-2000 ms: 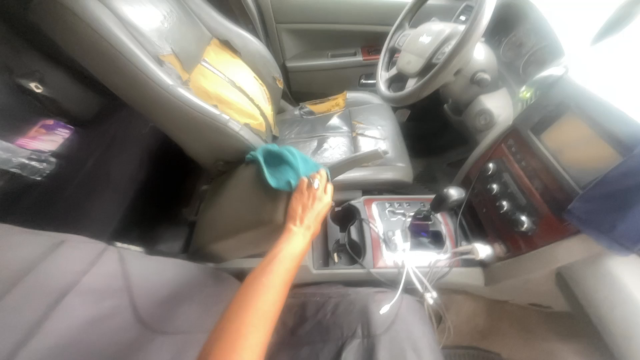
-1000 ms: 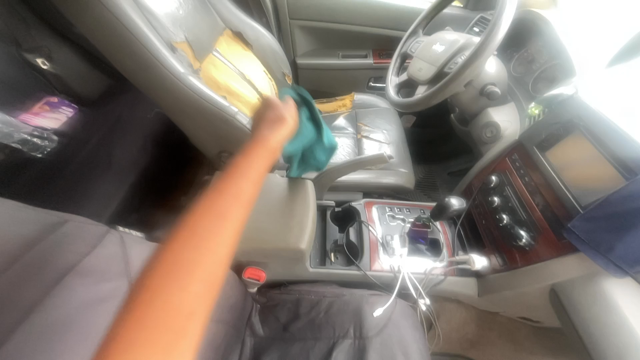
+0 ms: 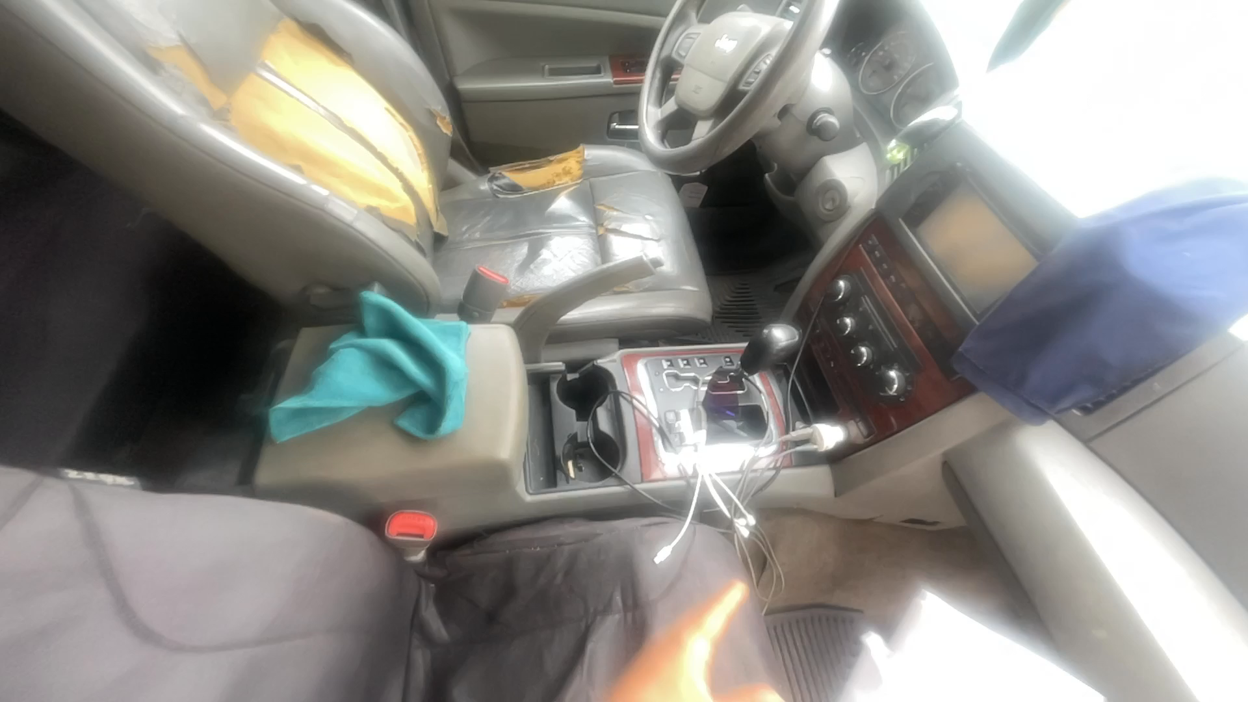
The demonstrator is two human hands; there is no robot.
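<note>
A teal cloth (image 3: 385,375) lies crumpled on the closed lid of the centre console armrest (image 3: 487,439), with no hand touching it. My left hand (image 3: 697,658) is at the bottom edge, over the front of the near seat, blurred and partly cut off. One finger points up and to the right, and nothing shows in the hand. Above it, white charging cables (image 3: 707,497) hang from the console beside the gear shifter (image 3: 770,348). My right hand is out of view.
The far seat (image 3: 575,229) has torn grey leather with yellow foam showing. A raised handbrake lever (image 3: 585,292) stands beside it. The steering wheel (image 3: 731,68) is at the top, a blue cloth (image 3: 1111,292) hangs at the right, and a red buckle (image 3: 411,527) is by the near seat.
The teal cloth, held in my left hand over the console and by the far seat before, now lies on the armrest lid. My hand has let go and moved down toward the near seat.
</note>
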